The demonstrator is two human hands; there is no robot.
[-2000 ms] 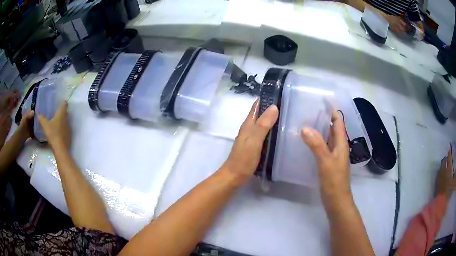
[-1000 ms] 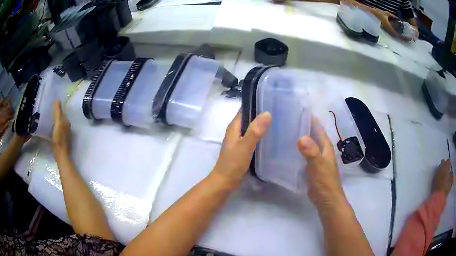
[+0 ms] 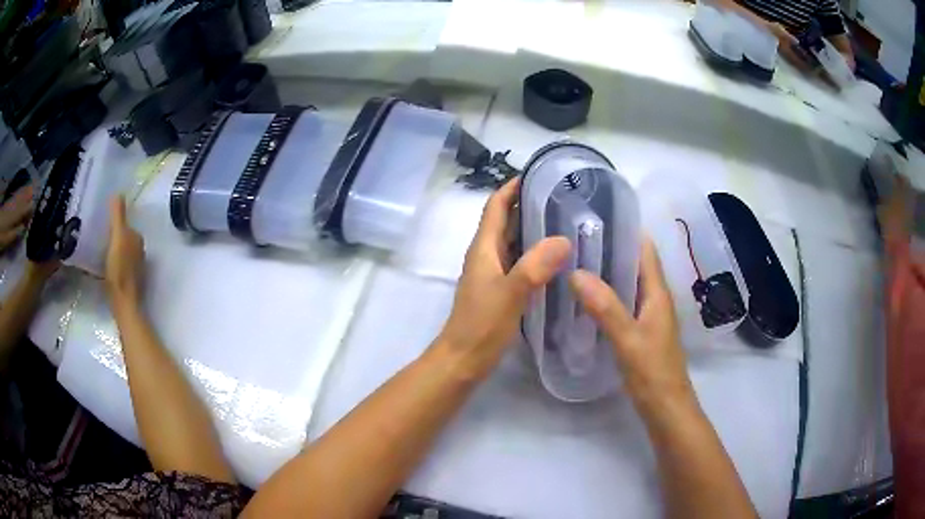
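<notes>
A translucent oblong tank [image 3: 586,377] with a black base rim is held between my two hands above the white foam sheet. Its frosted end faces me, showing a long raised ridge and a small round dark grille near the far end. My left hand [image 3: 499,276] grips its left side, thumb on the end face. My right hand [image 3: 641,322] grips its right side, thumb on the ridge. The base is mostly hidden behind the tank.
Right: a clear tank with a black cover [image 3: 754,269], a black fan [image 3: 718,300] and red wire. Left: several banded tanks [image 3: 396,177]. Beyond: a black cup [image 3: 557,98] and small black parts [image 3: 489,169]. Other people's hands [image 3: 124,248] are at far left, far right and top right.
The tank has turned so its frosted end faces me, and my thumbs have moved onto that end. At far right, another person's arm has moved up and farther in over the table.
</notes>
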